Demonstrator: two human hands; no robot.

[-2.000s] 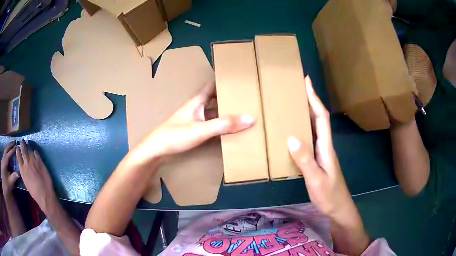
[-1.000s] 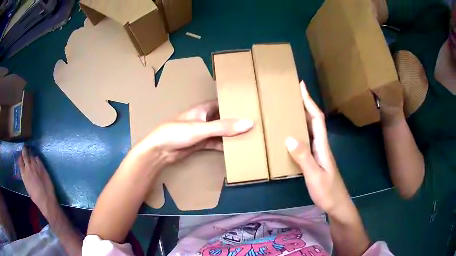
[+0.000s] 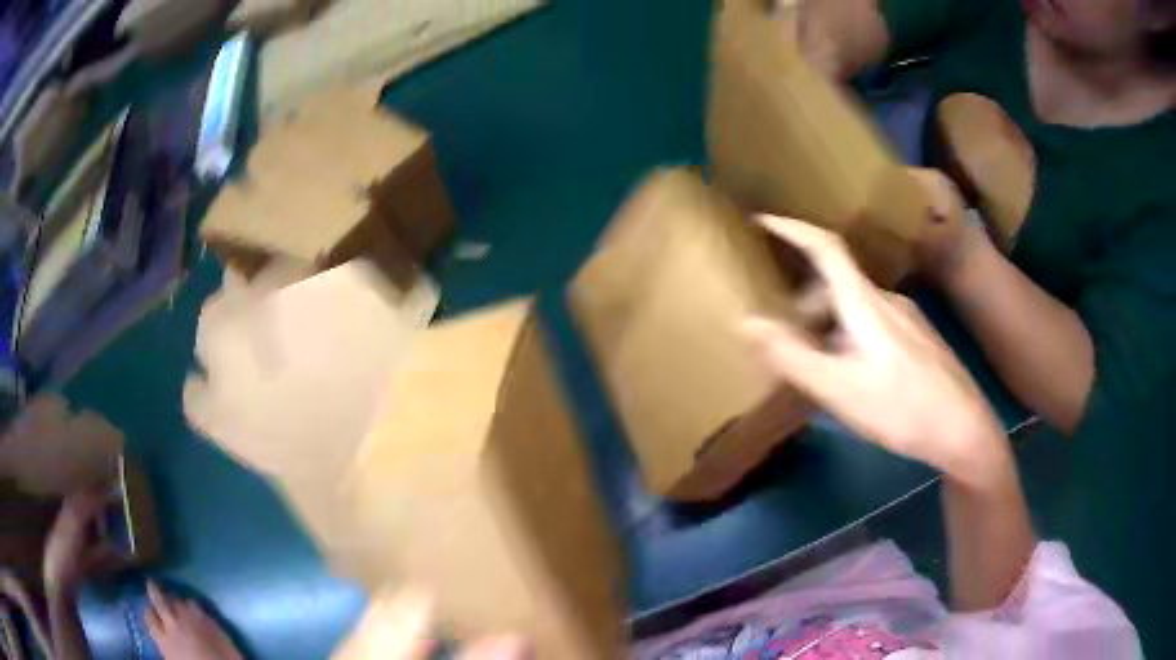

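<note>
My right hand (image 3: pixel 890 374) grips the right side of a brown cardboard box (image 3: pixel 684 342), which is tilted over the bench with a dark slot near its lower edge. My left hand (image 3: pixel 413 625) is blurred and cut off by the bottom edge. It holds the near end of a second brown box (image 3: pixel 445 451), tilted and blurred, left of the first box. A gap of green bench shows between the two boxes. A flat brown box blank (image 3: pixel 303 368) lies on the bench, partly hidden under the second box.
Folded brown boxes (image 3: pixel 310 194) stand at the back left, with a small scrap (image 3: pixel 472 250) beside them. A person at the right holds a brown box (image 3: pixel 806 142). Another person's hands (image 3: pixel 181 625) and an open box (image 3: pixel 65 464) are at the left. Stacked items (image 3: pixel 103 258) fill the upper left.
The two narrow box faces held side by side have come apart into two separate tilted boxes, one in each hand. My left hand moved down, my right hand up and right. The view has shifted.
</note>
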